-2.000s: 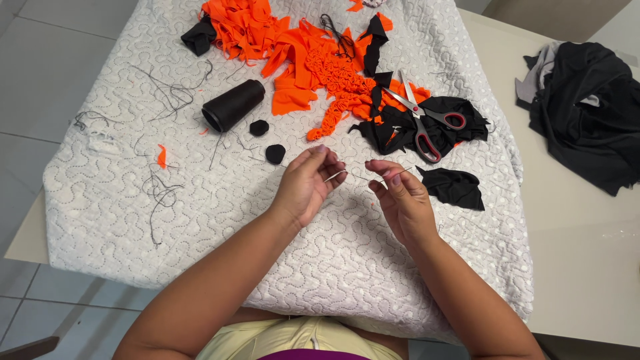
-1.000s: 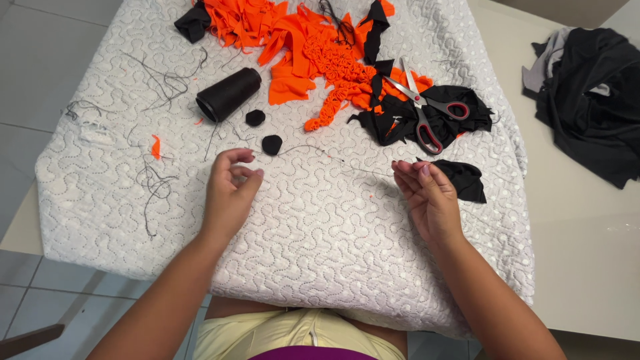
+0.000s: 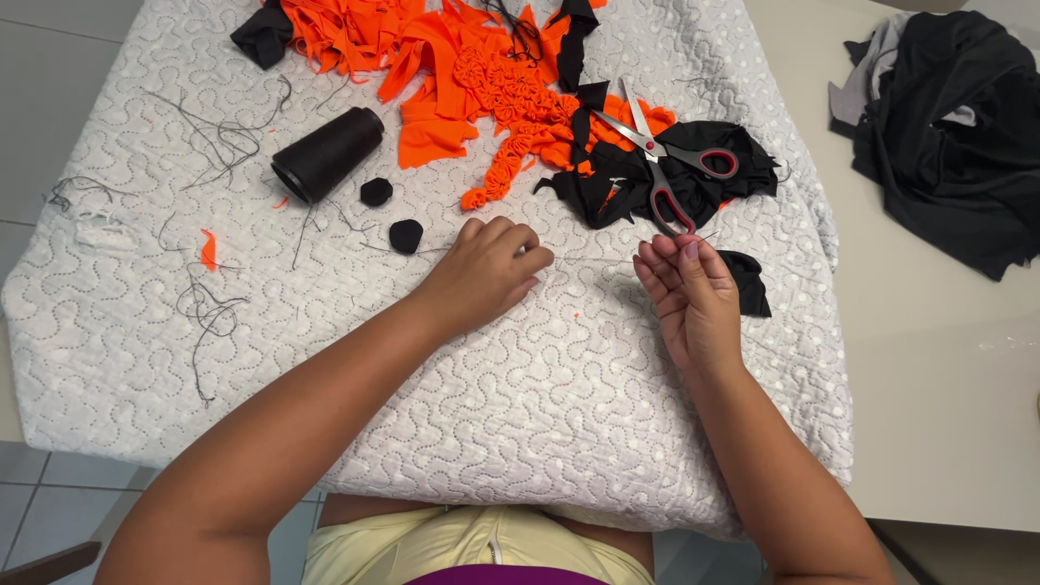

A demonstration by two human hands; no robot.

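My right hand (image 3: 689, 296) pinches a thin sewing needle (image 3: 708, 237) between thumb and fingers, just below the scissors. A dark thread (image 3: 593, 260) runs left from it to my left hand (image 3: 491, 272), whose fingers are curled, palm down, over the thread; whether they grip it is hidden. Two small black fabric rounds, one (image 3: 405, 236) beside my left hand and one (image 3: 376, 192) above it, lie near a black thread cone (image 3: 328, 154) on its side. Open scissors (image 3: 650, 146) with red and grey handles rest on black fabric scraps (image 3: 723, 162).
Orange fabric strips (image 3: 435, 122) and gathered orange rosettes (image 3: 512, 97) lie at the top of the white quilted cover (image 3: 487, 422). Loose threads (image 3: 211, 313) and an orange scrap (image 3: 209, 249) are at left. Black cloth (image 3: 951, 130) is heaped on the pale table (image 3: 934, 390) at right.
My hands were close together two seconds ago, then moved apart with the thread between them. Since one second ago my left hand has moved right and turned palm down over the thread.
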